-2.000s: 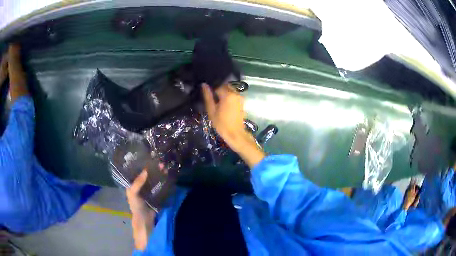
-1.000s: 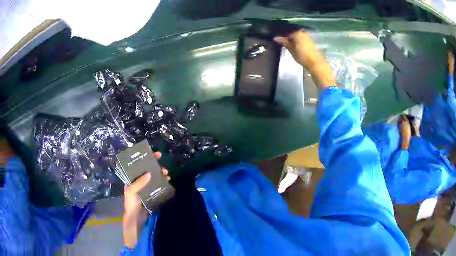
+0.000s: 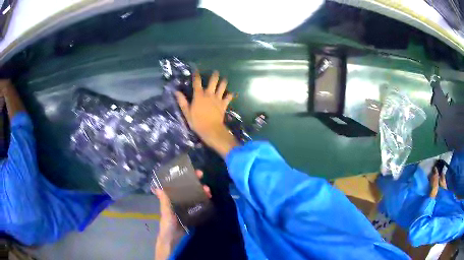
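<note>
My left hand (image 3: 170,216) holds a stack of dark grey manuals (image 3: 184,190) with white print, near the bench's front edge. My right hand (image 3: 206,109) is spread, palm down, over a heap of small shiny black cables (image 3: 178,71); its fingers hold nothing that I can see, and what is under the palm is hidden. A clear poly bag full of cables (image 3: 122,137) lies left of the hand. A few loose cables (image 3: 260,120) lie right of the hand. An open black box (image 3: 328,84) lies farther right, with a manual and a cable inside and a dark flap at its near end.
The bench (image 3: 285,147) is glossy dark green. A whitish poly bag (image 3: 399,129) lies right of a second manual pile (image 3: 372,112). A pale shelf (image 3: 264,15) overhangs the back. A person in blue (image 3: 40,188) is at the left, others at the right. A cardboard carton (image 3: 358,187) stands below the edge.
My right hand has moved left from the black box to the cable heap, and its fingers have spread. The box now shows a flap angled to the right. My left hand still holds the manuals.
</note>
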